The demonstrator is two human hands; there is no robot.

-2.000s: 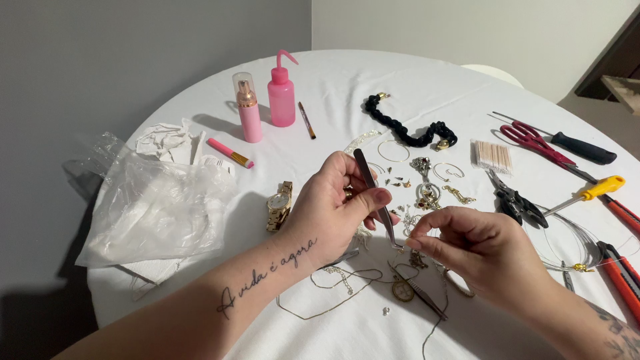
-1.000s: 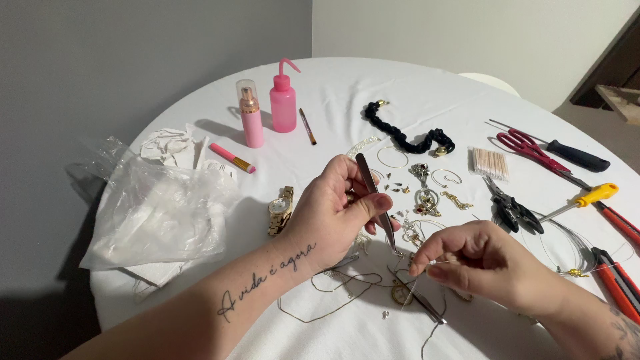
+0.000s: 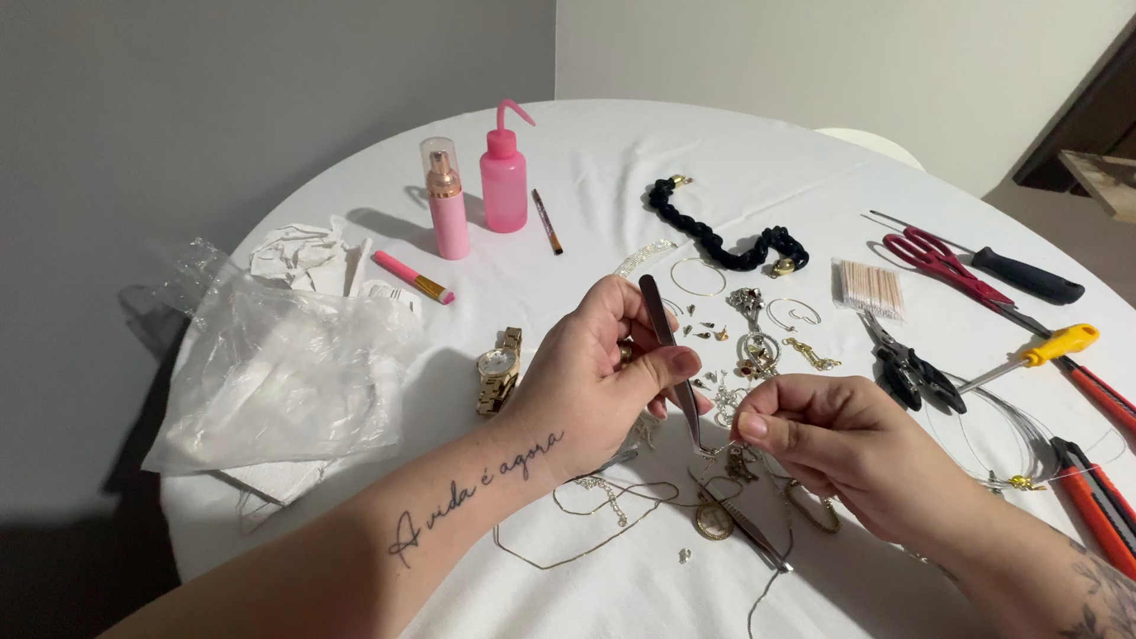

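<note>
My left hand [image 3: 621, 373] grips dark metal tweezers [image 3: 670, 355], whose bent tips point down over the jewelry at a small metal piece. Just right of those tips, my right hand [image 3: 816, 435] pinches something thin and small between thumb and forefinger; it is too fine to name. Under the hands lie a fine chain necklace [image 3: 568, 561], a round pendant [image 3: 713, 521] and a second pair of tweezers [image 3: 750, 532]. Small earrings [image 3: 707, 331] and a gold-coloured chain piece [image 3: 809, 355] lie beyond the hands. A gold-coloured wristwatch [image 3: 499, 368] rests left of my left hand.
A plastic bag [image 3: 284, 382] lies at left. Two pink bottles [image 3: 503, 186] [image 3: 448, 213] and brushes [image 3: 415, 277] are farther back, near a black braided cord [image 3: 710, 240]. At right are cotton swabs [image 3: 870, 288], red-handled scissors [image 3: 945, 266], pliers [image 3: 914, 368], a yellow-handled screwdriver [image 3: 1056, 346] and coiled wire [image 3: 1021, 444].
A thin, light-coloured piece showed at my right fingertips a second ago; now the pinch is turned and little of it shows. My left hand keeps its hold on the tweezers.
</note>
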